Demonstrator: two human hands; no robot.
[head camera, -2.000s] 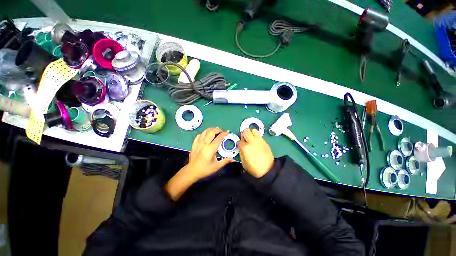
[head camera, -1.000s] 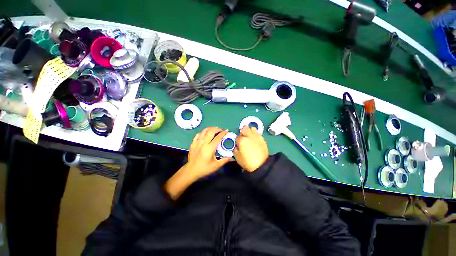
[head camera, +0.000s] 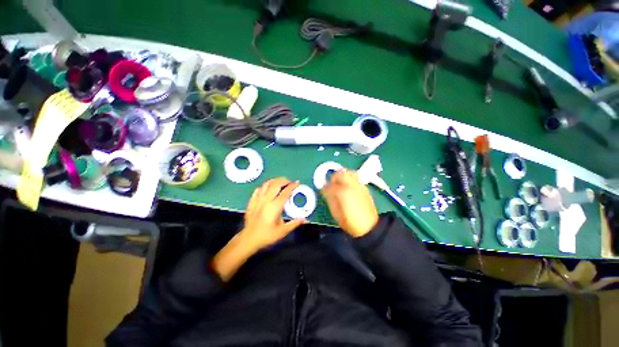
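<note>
My left hand (head camera: 266, 211) holds a white-silver ring cap (head camera: 299, 202) by its left side at the bench's front edge. My right hand (head camera: 349, 202) is just right of that ring, fingers bent and slightly blurred; whether it holds something small I cannot tell. A second ring cap (head camera: 328, 174) lies behind, partly covered by my right fingers. A third ring cap (head camera: 243, 165) lies to the left. A white-silver hair dryer body (head camera: 319, 135) lies behind the rings, its round barrel to the right and a bundled grey cord (head camera: 254, 125) at its handle end.
Right of my hands lie a green-handled brush (head camera: 407, 209), scattered screws (head camera: 440, 196), a black electric screwdriver (head camera: 462, 177), orange pliers (head camera: 484, 159) and several rings (head camera: 518, 210). At left are screw tubs (head camera: 197, 175) and a heaped white tray (head camera: 139, 202). Corded dryers (head camera: 442, 27) lie on the green conveyor behind.
My right hand has moved off the held ring to its right, so more of the ring shows. The bench view has shifted left. The dryers on the conveyor have moved left.
</note>
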